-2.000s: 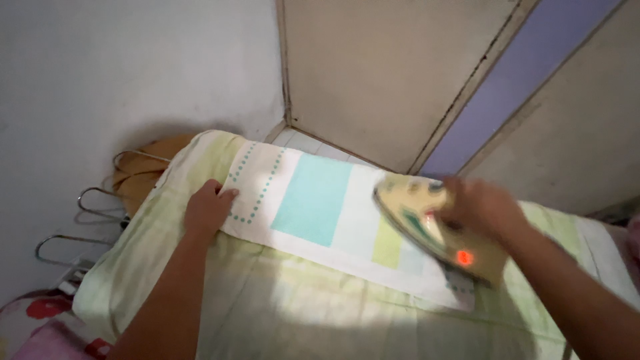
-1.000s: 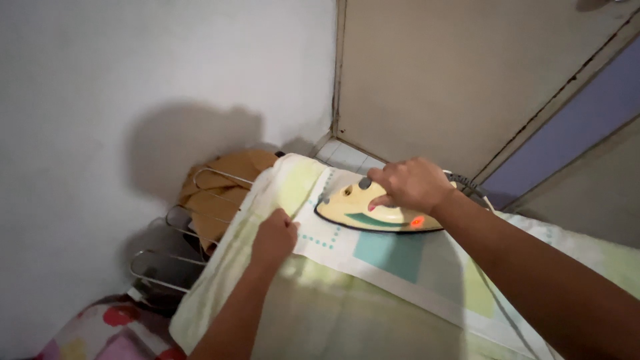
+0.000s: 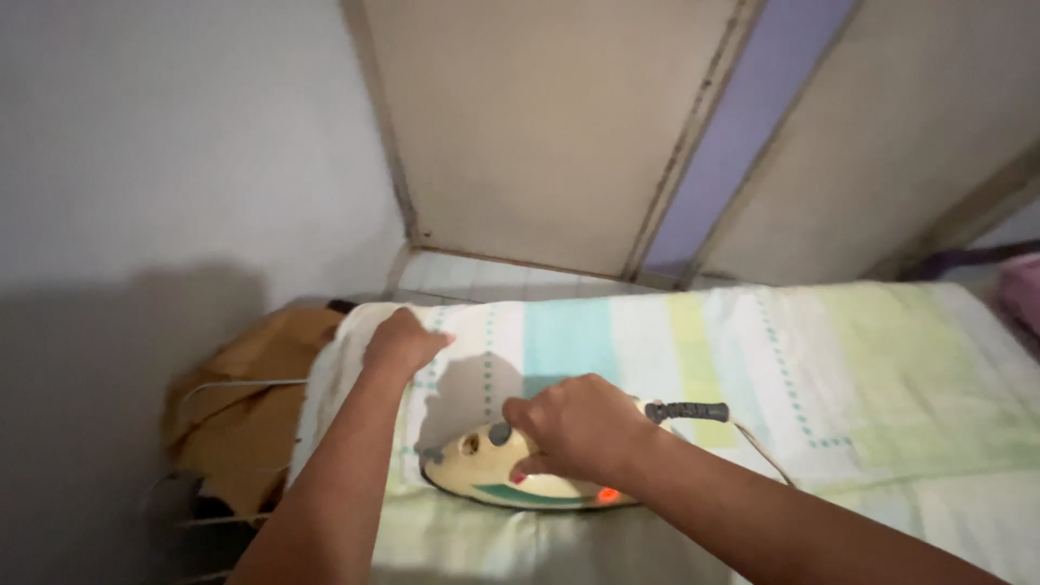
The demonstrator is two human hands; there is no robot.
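My right hand (image 3: 581,431) grips the handle of a cream electric iron (image 3: 520,479), which lies flat with its tip toward the left and its orange light lit. Beneath it is a white cloth (image 3: 642,341) with turquoise and yellow-green blocks and dotted lines, spread over an ironing board (image 3: 902,366) with a pale green and white cover. At the far left corner of the cloth, my left hand (image 3: 402,345) presses down with the thumb stretched to the right; whether it pinches the fabric cannot be told. The iron's cord (image 3: 764,451) trails to the right.
Left of the board, a brown cloth or bag (image 3: 252,390) lies by metal wire loops (image 3: 244,382). A grey-white wall (image 3: 179,146) stands at the left, beige door panels (image 3: 536,122) behind the board. Pink fabric (image 3: 1022,292) shows at the right edge.
The iron, held in my right hand throughout, has moved from the cloth's right part to its left part, then toward me to the near edge. My left hand has shifted to the far left corner.
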